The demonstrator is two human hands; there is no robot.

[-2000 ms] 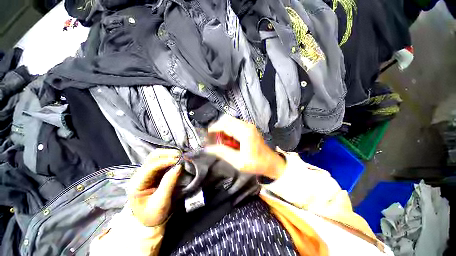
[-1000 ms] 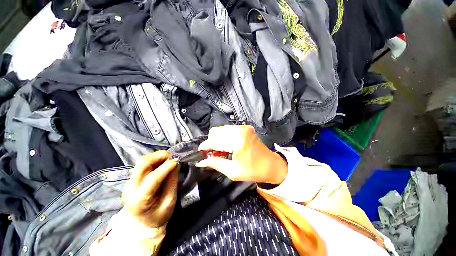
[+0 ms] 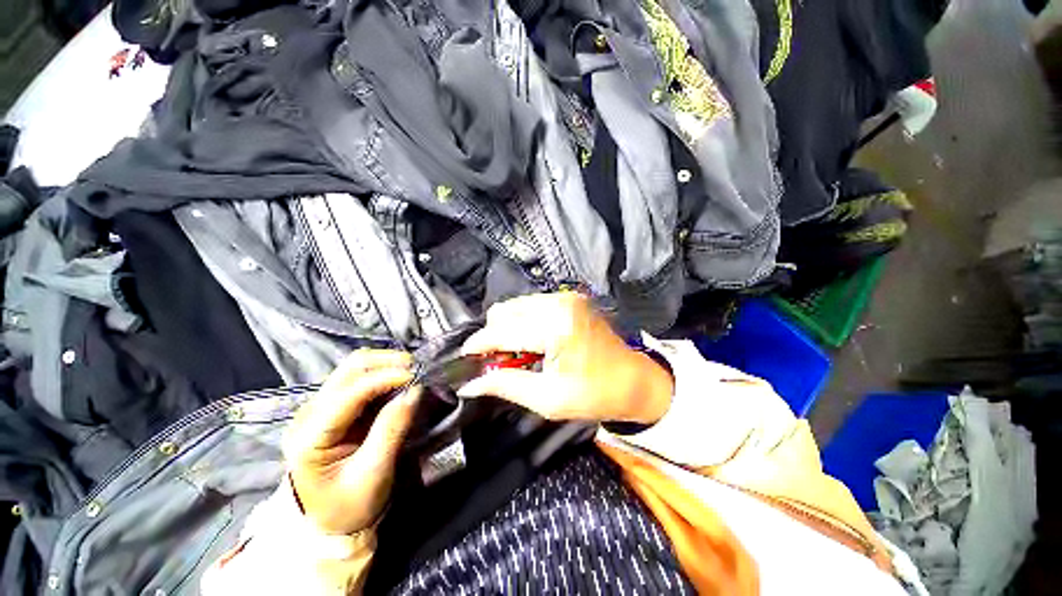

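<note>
A grey-black denim jacket [image 3: 221, 466] lies over the lap, its button placket curving at lower left. My left hand [image 3: 355, 437] pinches a seam edge of the jacket between thumb and fingers. My right hand [image 3: 571, 359] is shut on thread snips [image 3: 512, 361], of which a red part shows; their dark blades point left at the pinched edge. The blade tips and any thread end are too small to tell. A pale label [image 3: 444, 461] shows partly below the hands.
A heap of grey and black denim jackets [image 3: 466, 128] fills the space ahead, some with yellow embroidery [image 3: 693, 82]. Blue [image 3: 769, 349] and green [image 3: 844, 305] plastic bins stand on the floor at right. Grey cloth [image 3: 967, 489] lies at lower right.
My right hand has come down and left from two seconds ago, bringing the snips to the pinched edge. Since one second ago both hands have barely moved. The view has shifted slightly.
</note>
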